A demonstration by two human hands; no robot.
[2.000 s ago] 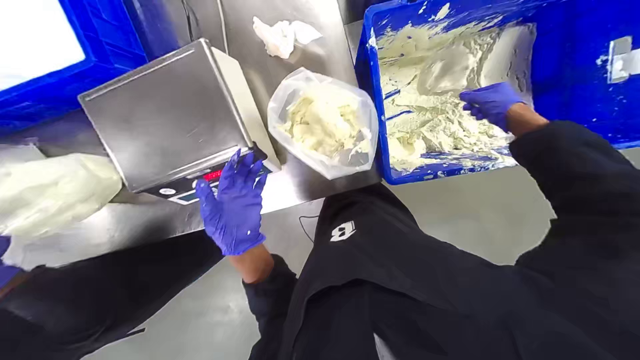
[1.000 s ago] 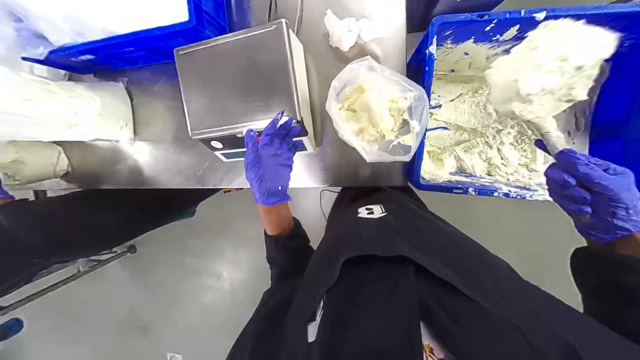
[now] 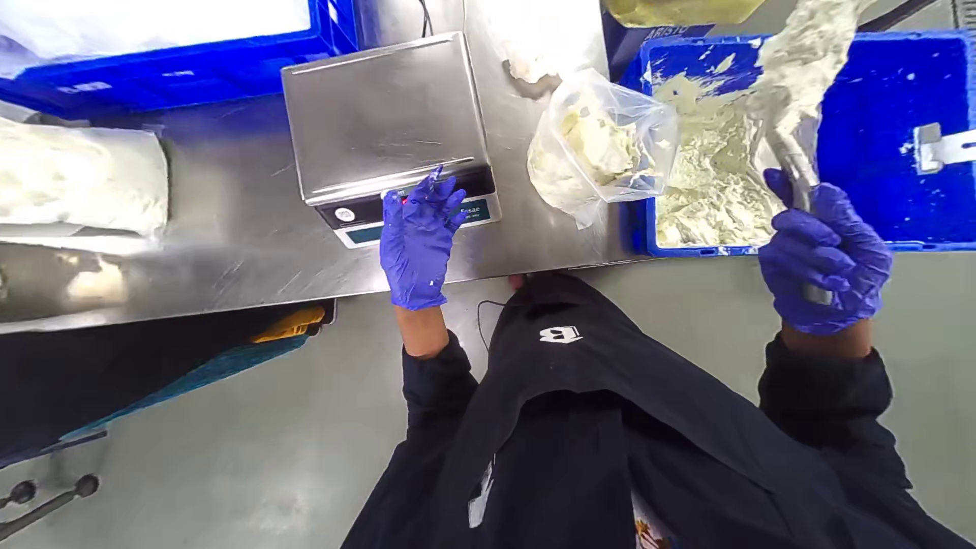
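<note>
My left hand (image 3: 419, 240), in a purple glove, is at the front panel of a digital scale (image 3: 385, 122) with its fingers apart and nothing held in them. The scale's steel platform bears nothing. My right hand (image 3: 827, 255), gloved too, is closed around the handle of a scoop-like metal tool (image 3: 793, 160) loaded with pale cream-coloured paste. The tool is over a blue plastic crate (image 3: 888, 175) that holds more of this paste (image 3: 713, 175). Between scale and crate stands a clear plastic bag (image 3: 663, 141), its mouth open, with paste inside.
On the steel table (image 3: 229, 229), a filled plastic bag (image 3: 84, 179) lies at the left. Another blue crate (image 3: 183, 69) stands behind it. A whitish plastic bag or sheet (image 3: 545, 34) is behind the open bag. Part of a person in dark clothing (image 3: 152, 366) shows at lower left.
My right hand was low in the crate, then raised a lump of paste on the tool; the tool now points up over the crate. My left hand stays by the scale's panel. The view has shifted.
</note>
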